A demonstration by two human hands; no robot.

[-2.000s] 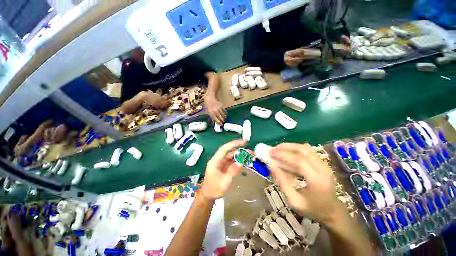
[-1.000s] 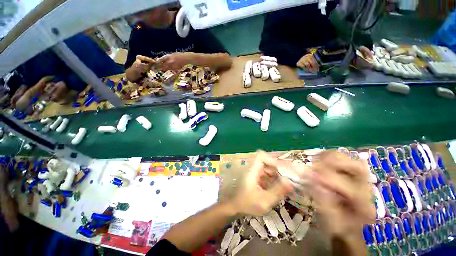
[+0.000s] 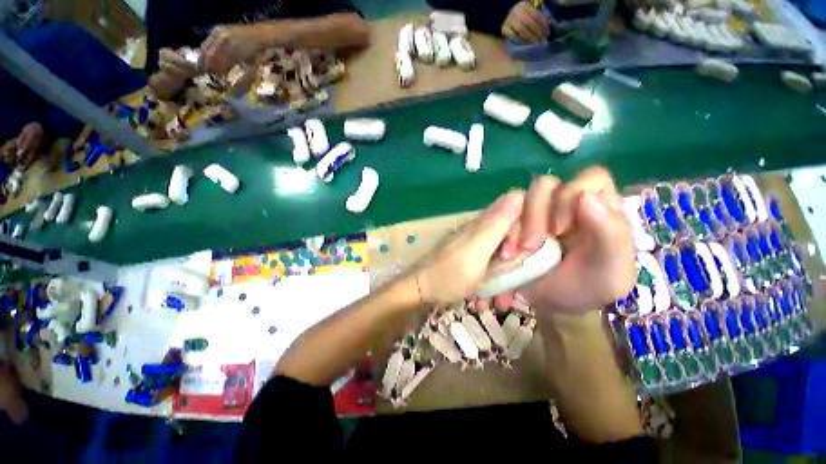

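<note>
A white closed housing (image 3: 525,270) is held between my two hands over the brown board. My left hand (image 3: 466,258) grips its left end from the side. My right hand (image 3: 584,245) is wrapped around its right end, fingers curled over the top. No blue or green shows on it; its far side is hidden by my fingers. Beige-pink back covers (image 3: 465,337) with small spiky ends lie piled on the board below my hands.
A blister tray (image 3: 715,281) with rows of blue and green units is at right. Beyond runs a green belt (image 3: 408,195) carrying white housings. White paper (image 3: 299,313) with small dots and blue battery sets (image 3: 156,381) lie left. Other workers' hands are across the belt.
The open shell with blue and green parts seen earlier in my left hand no longer shows; a closed white housing is between my hands. The view has tilted down.
</note>
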